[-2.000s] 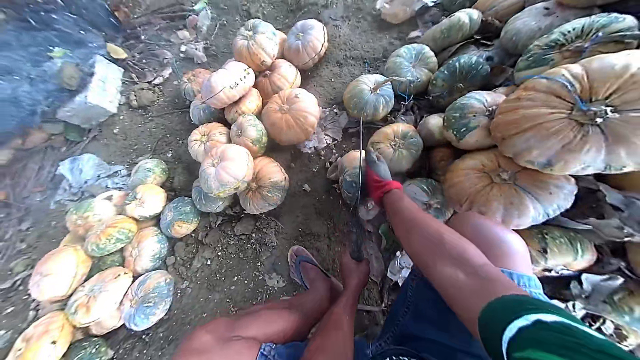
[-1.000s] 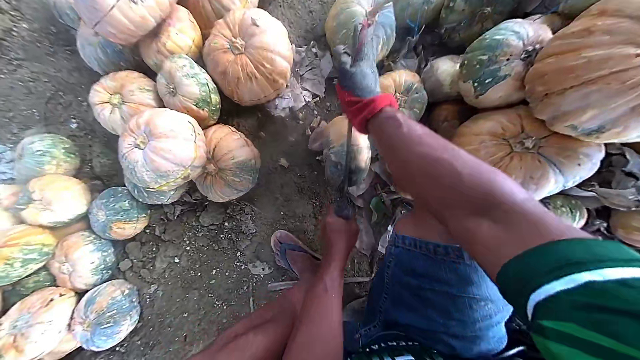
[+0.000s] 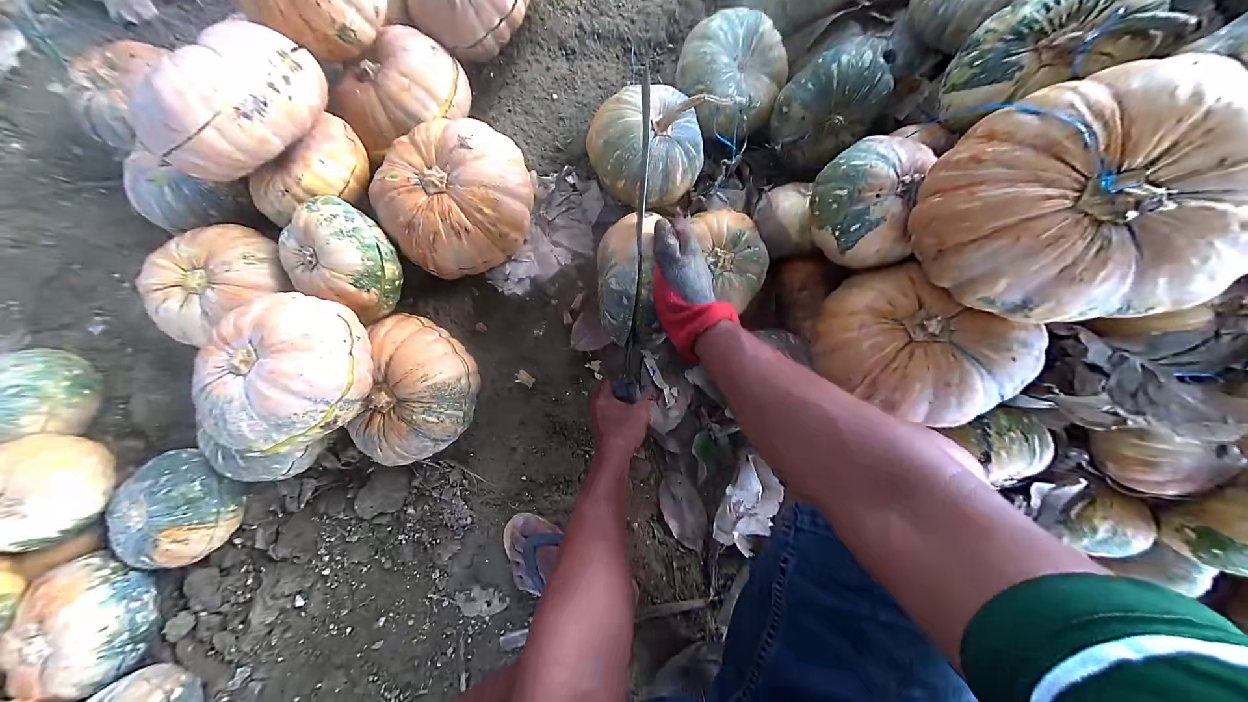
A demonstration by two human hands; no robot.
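Observation:
My bare left hand (image 3: 621, 414) is closed around the dark handle of a long knife (image 3: 643, 195), whose thin blade points up and away from me. Beside the blade is my right hand (image 3: 685, 268), in a grey glove with a red cuff, its fingers curled near the stem end of a small pumpkin. Whether it holds anything is unclear. Behind the blade sits a green and orange pumpkin (image 3: 618, 268), and an orange-green pumpkin (image 3: 733, 255) lies just right of the glove. Farther off, a pale green pumpkin (image 3: 639, 146) with a long dry stem rests partly behind the blade tip.
Pumpkins lie heaped on the left, among them an orange one (image 3: 453, 198). To the right, a large ribbed pumpkin (image 3: 1082, 190) with blue string tops another heap. Dry leaves (image 3: 751, 502) litter the soil, and my sandalled foot (image 3: 533, 553) is below.
The gloved right hand has come back toward me from the farther pumpkin where it was one second ago. My left hand has kept the knife.

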